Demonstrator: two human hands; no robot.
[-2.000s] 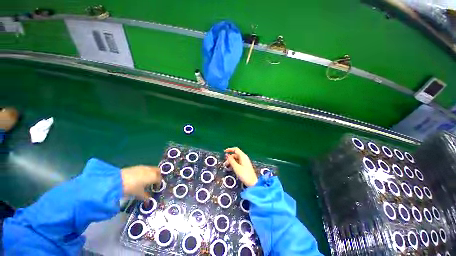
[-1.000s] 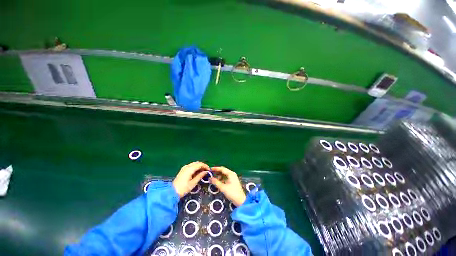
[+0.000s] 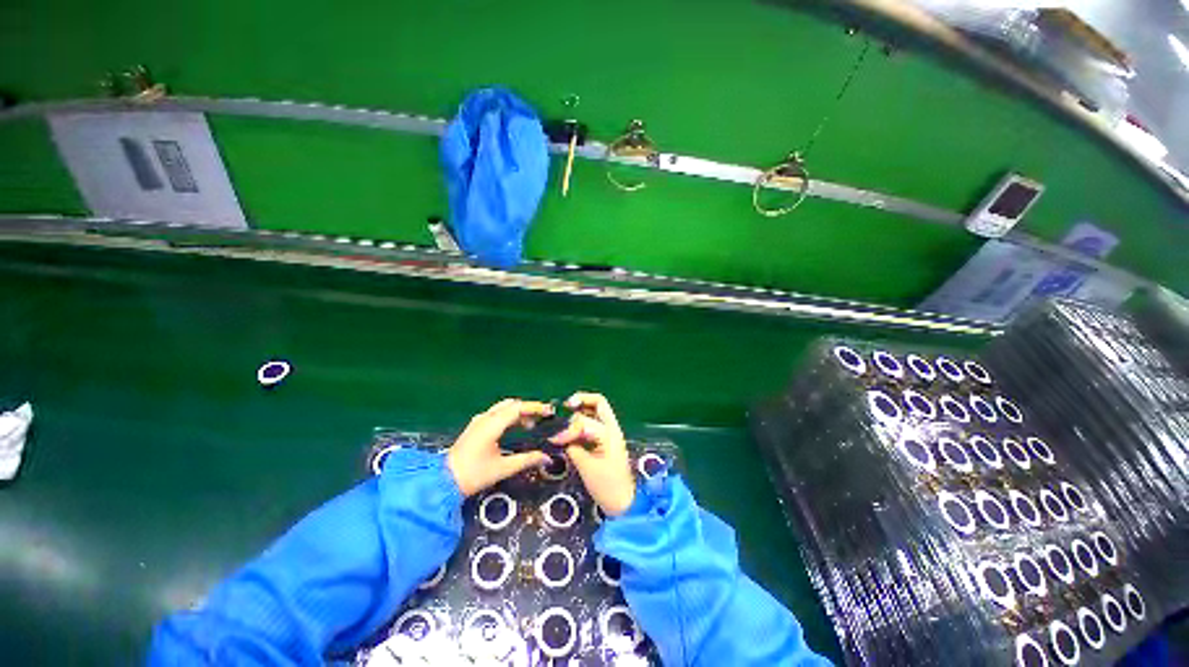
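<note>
My left hand (image 3: 496,444) and my right hand (image 3: 599,450) are bare and meet above the back part of the blister tray (image 3: 527,537). Between their fingertips they hold a round module (image 3: 550,427) that looks nearly black, with no white ring showing. The tray lies flat under my hands and holds rows of modules with white rings around dark centres. My hands and blue sleeves hide part of the tray. Glare covers its near edge.
A single module (image 3: 273,374) lies on the green belt at left. White crumpled scrap (image 3: 13,440) is at the far left edge. Stacked blister trays (image 3: 835,485) stand at right. Behind, a rail carries a blue cloth (image 3: 496,176), wire loops (image 3: 781,190) and a small white meter (image 3: 1004,206).
My hands have come together from apart over the tray. The module between them showed its white ring a second ago and now looks dark. The lone module has shifted left in view.
</note>
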